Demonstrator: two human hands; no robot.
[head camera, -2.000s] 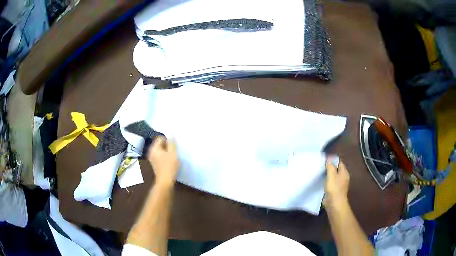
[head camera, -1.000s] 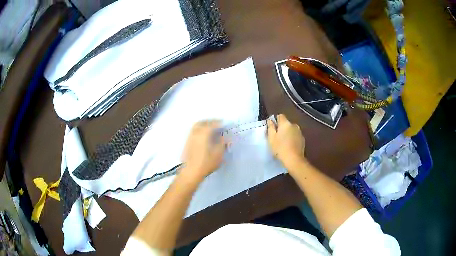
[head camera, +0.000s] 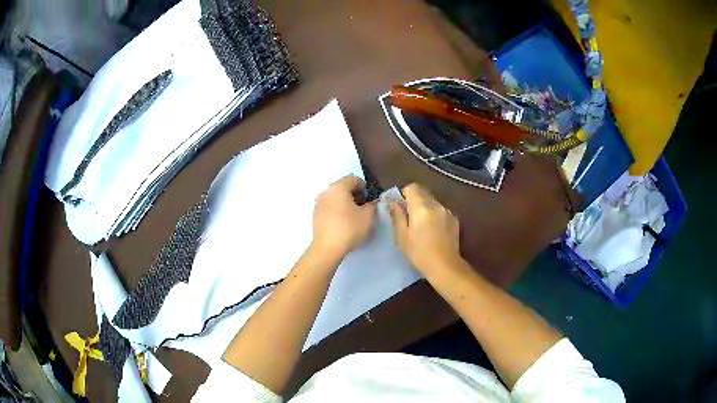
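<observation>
A sleeve piece (head camera: 271, 189) lies white backing up on the brown pressing table, with dark patterned cloth showing along its left side and a thin dark seam edge running lengthwise. My left hand (head camera: 343, 214) pinches its straight end at a small dark patterned bit. My right hand (head camera: 426, 230) pinches the same end close beside it, with a pale edge at the fingertips. The fingertips partly hide the cloth between them. The steam iron (head camera: 456, 130) rests beyond my right hand, touching neither hand.
A stack of sleeve pieces (head camera: 149, 118) lies at the upper left. A yellow cloth tie (head camera: 82, 358) is at the lower left. A blue basket of white scraps (head camera: 621, 228) and a yellow cloth (head camera: 652, 71) are at the right. The iron's wrapped hose (head camera: 591, 71) runs up. A padded arm edges the left.
The view has shifted right. My left hand has moved along the cloth end toward my right hand, and both now pinch the edge close together. The iron stays on the table.
</observation>
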